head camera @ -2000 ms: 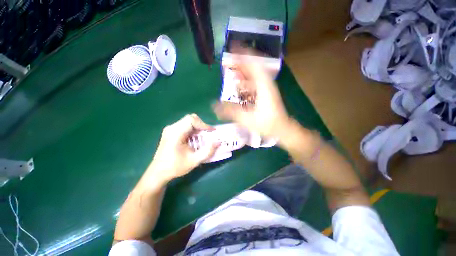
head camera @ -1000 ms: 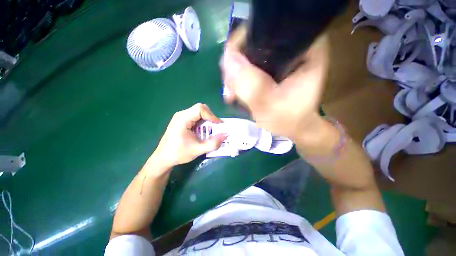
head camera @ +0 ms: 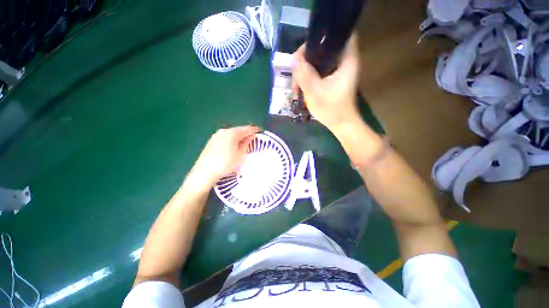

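Note:
My left hand point(head camera: 232, 153) holds a white slotted fan head point(head camera: 259, 174) by its upper left edge, low over the green bench. A white A-shaped clip stand point(head camera: 306, 183) shows against the head's right side. My right hand point(head camera: 332, 90) is closed around the black electric screwdriver point(head camera: 331, 36) above the screw feeder point(head camera: 292, 33). The driver's tip is near the feeder's screw end and is partly hidden by my fingers. Another clip fan point(head camera: 224, 41) lies on the bench beyond, left of the feeder.
A large cardboard box point(head camera: 397, 90) of white clip stands point(head camera: 493, 162) is at the right. A thin white cable point(head camera: 13, 274) lies at the lower left, below a grey metal bracket point(head camera: 14, 198). Dark parts point(head camera: 36, 30) are at the far left.
My left hand has turned the fan so its slotted face shows. My right hand has taken hold of the screwdriver and brought it over to the feeder. The other fan sits further right in view.

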